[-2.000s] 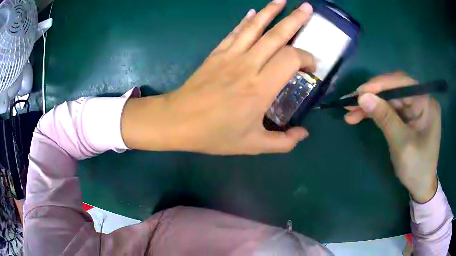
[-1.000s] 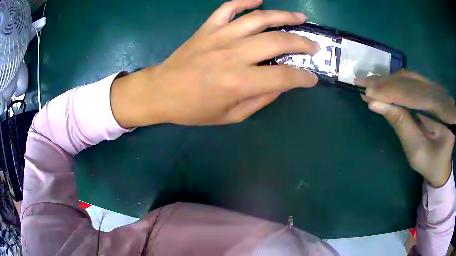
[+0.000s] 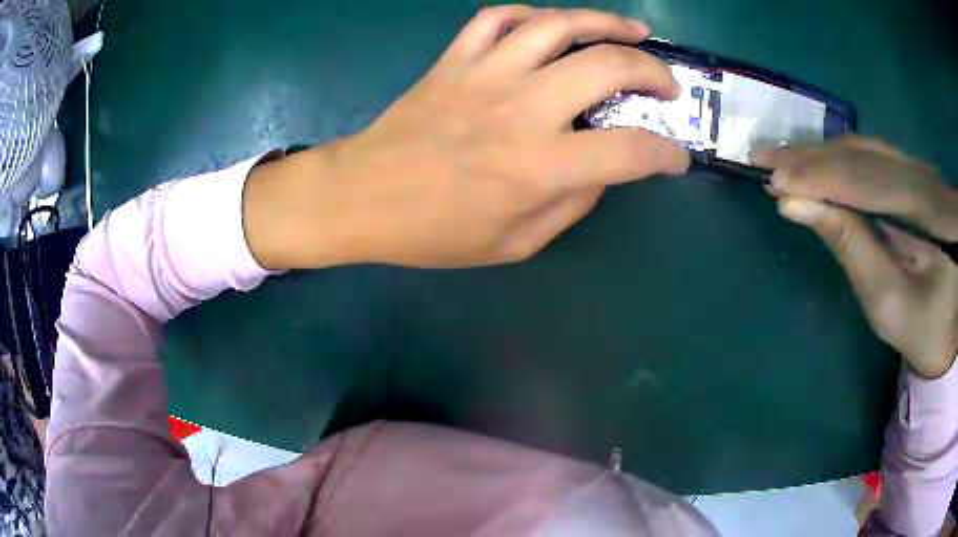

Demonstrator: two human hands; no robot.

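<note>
The phone unit (image 3: 837,115) lies nearly level at the upper right, a dark blue-black frame around its parts. Its silvery circuit board (image 3: 688,105) fills the left half and the white panel (image 3: 772,110) the right half. My left hand (image 3: 473,157) holds the unit's left end, fingers along both long edges and one over the board. My right hand (image 3: 877,210) holds the slim black tweezers (image 3: 924,243) at the unit's lower right edge. The tweezer tips are partly hidden by my fingers, near the frame's edge.
The dark green shiny mat (image 3: 504,357) lies under the unit and hands. A white fan (image 3: 29,100) with a white cord stands at the left edge. A black strap or bag (image 3: 37,304) is below the fan.
The unit has turned from steeply slanted to nearly level, and my left hand has changed its hold. My right hand has moved right, onto the unit's lower edge. Little differs over the last second.
</note>
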